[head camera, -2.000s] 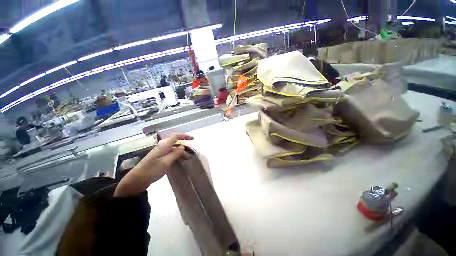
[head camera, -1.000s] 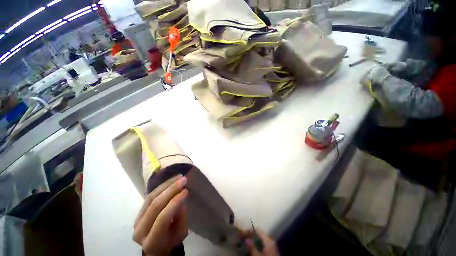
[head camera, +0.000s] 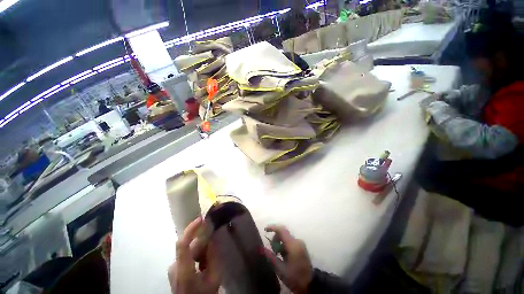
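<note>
A beige bag with yellow edging stands over the white table's near part, its dark inside facing me. My left hand grips its left side. My right hand is at the bag's right side, with a small green-handled tool in the fingers; a thin metal tip shows beside it. Whether the right fingers also pinch the cloth is unclear. The bag's lower end is cut off by the frame's bottom edge.
A heap of beige bags stands at the table's far side. A red and grey pot with handles sits on the right. An orange tool is beside the heap. Another person in red and grey sits at right, above hanging bags.
The bag is now more upright. My right hand with the green-handled tool has moved up from the bag's lower end to its right side. My left hand stays on the bag.
</note>
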